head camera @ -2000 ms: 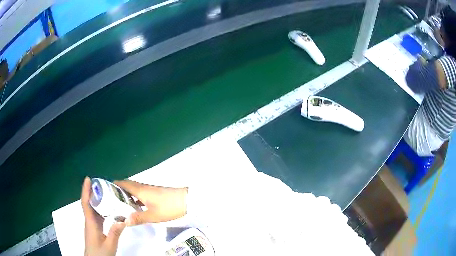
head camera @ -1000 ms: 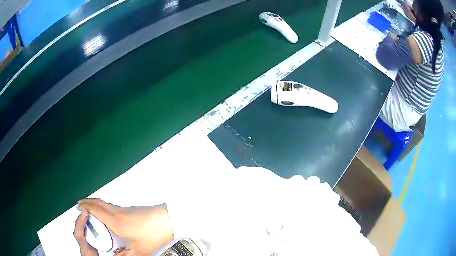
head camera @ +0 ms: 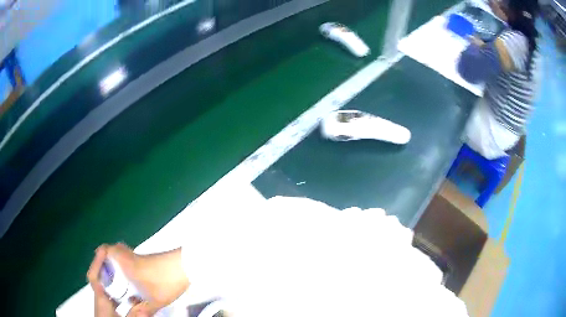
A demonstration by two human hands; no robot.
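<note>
A glossy white device [head camera: 115, 282] is held at the lower left, its wide end with a purplish window turned up towards me. My right hand [head camera: 152, 275] grips it from the right side. My left hand [head camera: 98, 286] is around its left side, partly cut off by the bottom edge. The device's handle is hidden. A second white device [head camera: 214, 309] shows only as a sliver at the bottom edge. The white work sheet [head camera: 208, 213] lies beneath. The picture is blurred.
One white device [head camera: 366, 128] lies on the dark green bench [head camera: 347, 170]; another [head camera: 345, 39] is on the green conveyor belt [head camera: 167, 148]. A pale post [head camera: 397, 28] stands at the belt rail [head camera: 291, 136]. A person [head camera: 506, 86] sits at right near brown cartons [head camera: 456, 226].
The view has shifted, so the bench and person sit further left. Both hands with the held device are lower in the picture, and the second device on the sheet has mostly left view.
</note>
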